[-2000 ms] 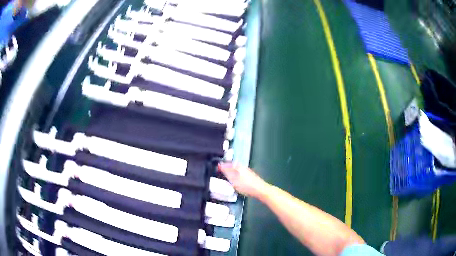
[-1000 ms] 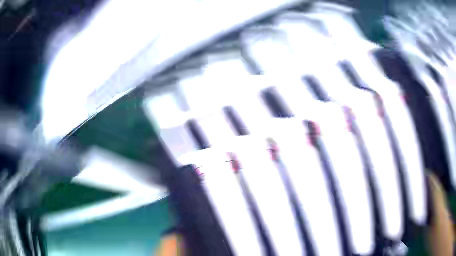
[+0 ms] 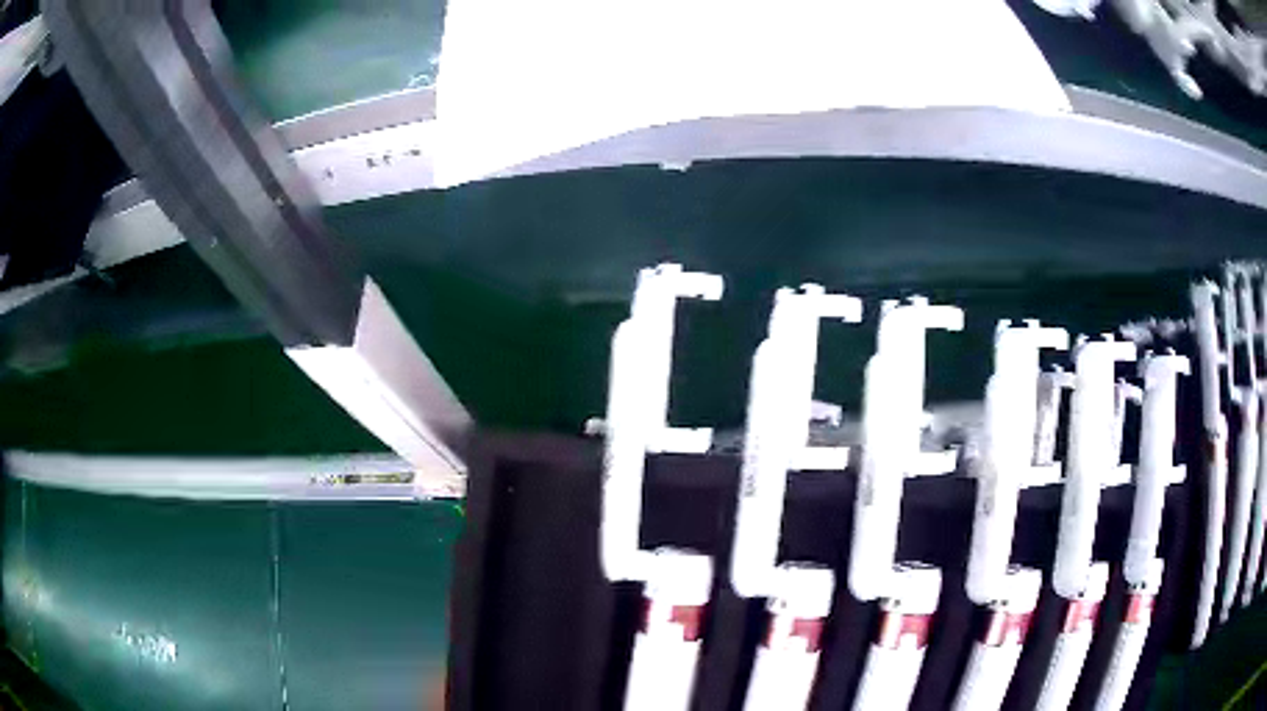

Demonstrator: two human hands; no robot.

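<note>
Several white gimbal or selfie-stick units (image 3: 896, 458) lie side by side in a black foam tray (image 3: 535, 583) at the lower right of the head view. Each has a bent arm with short prongs at the top and a pink-red band (image 3: 903, 628) where the arm meets the handle. The lower handle ends are cut off by the picture's bottom edge. Neither of my hands shows clearly. A faint orange blur sits at the bottom edge by the tray's left corner; I cannot tell what it is.
A metal post (image 3: 229, 181) stands at the left, joined to a pale rail (image 3: 209, 475). A bright white sheet or panel (image 3: 750, 63) lies at the top behind a metal rail (image 3: 1167, 136). More white units (image 3: 1216, 458) stand in a row at the far right.
The view has swung from the long line of trays and floor to one tray's upper end. My reaching arm and hand from two seconds ago are out of view.
</note>
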